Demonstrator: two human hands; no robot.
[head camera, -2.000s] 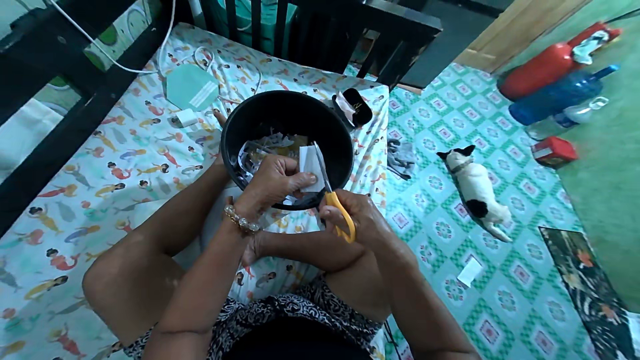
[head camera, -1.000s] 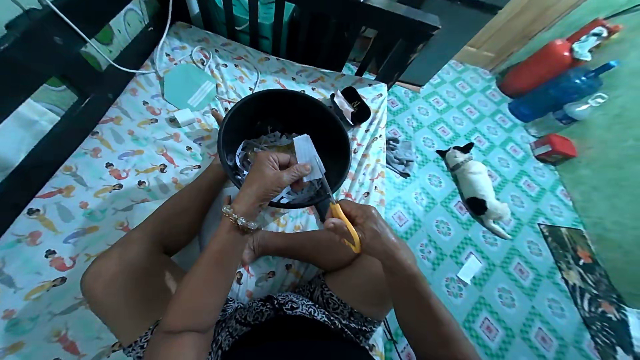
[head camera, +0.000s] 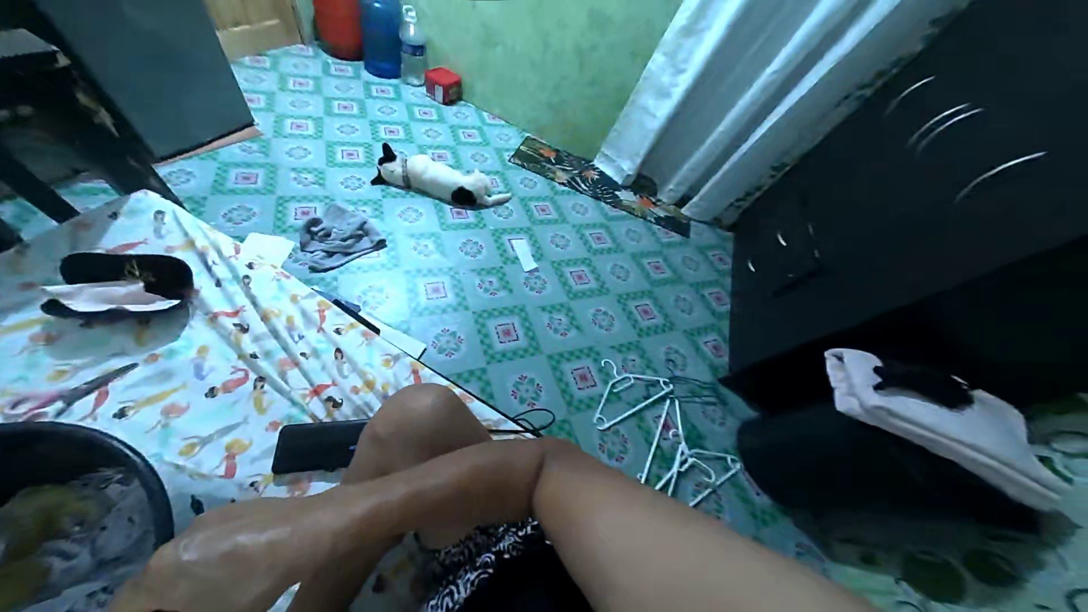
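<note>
My right forearm crosses the lower left, and the back of my right hand (head camera: 212, 548) shows beside the rim of a black plastic basin (head camera: 160, 493). Its fingers run down out of view, so what it holds is hidden. Pale scraps and something yellowish lie in the basin. My left hand is not in view. An open black case (head camera: 127, 276) with a pale cloth or paper in it rests on the mermaid-print sheet (head camera: 280, 340). A flat black device (head camera: 313, 446) lies by my knee. The scissors cannot be made out.
A black and white cat (head camera: 438, 178) lies on the patterned floor near a grey cloth (head camera: 340, 238) and a paper strip (head camera: 524, 254). White clothes hangers (head camera: 676, 433) lie right of the bed. Dark drawers (head camera: 875, 204) and a folded pale cloth (head camera: 943, 425) are farther right.
The view has swung far to the right. Earlier, my left hand held white paper over the basin and my right hand held orange-handled scissors; now the left hand is out of view.
</note>
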